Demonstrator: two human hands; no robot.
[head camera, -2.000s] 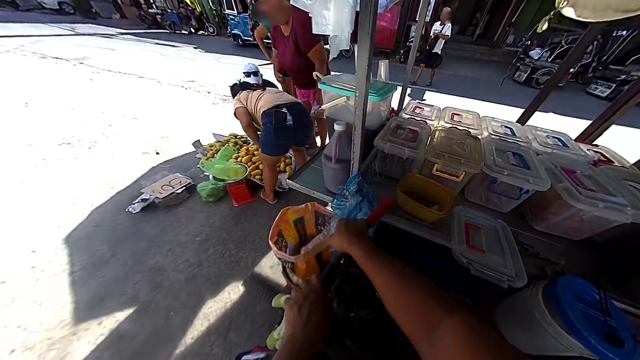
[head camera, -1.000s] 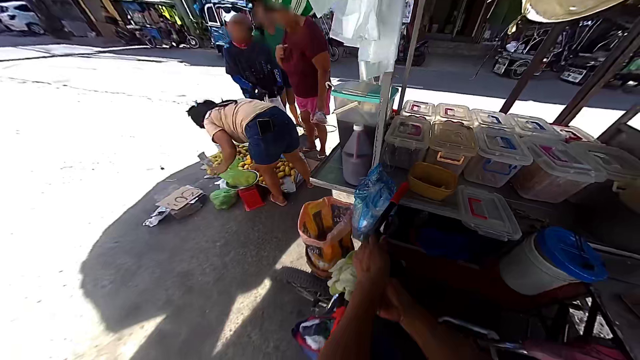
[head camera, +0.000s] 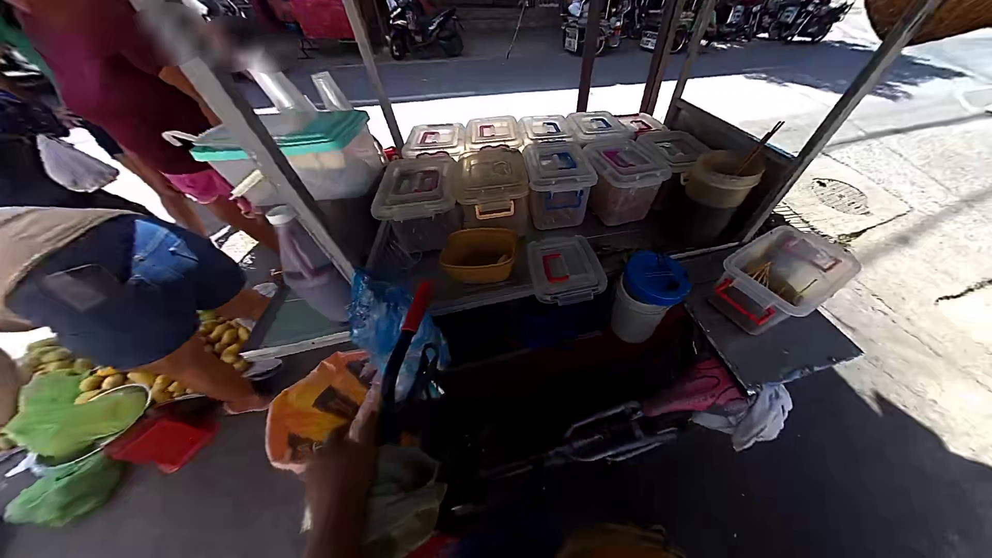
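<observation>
My left hand (head camera: 360, 438) is blurred and in shade at the lower left, beside an orange bag (head camera: 314, 403) with dark print. Just above it rises a black handlebar with a red grip (head camera: 417, 306); whether my fingers touch the bar is unclear. A blue plastic bag (head camera: 376, 310) hangs around the bar at the cart's edge. Pale green leafy stuff (head camera: 403, 492) lies below the hand. My right hand is out of sight. On the cart stand clear lidded boxes (head camera: 558, 174), a yellow tub (head camera: 479, 256) and a white bucket with a blue lid (head camera: 655, 279).
Cart posts (head camera: 271, 163) rise at left and right. A person in denim shorts (head camera: 147, 271) bends over yellow mangoes (head camera: 225, 341) beside a red tray (head camera: 164, 442). Another person in a maroon shirt (head camera: 108, 77) stands behind. A clear box with red handles (head camera: 787, 279) rests on the right shelf.
The view has swung right and nearer the cart. Both my hands showed by the handlebar a second ago; only one shows now. The bent person has straightened somewhat.
</observation>
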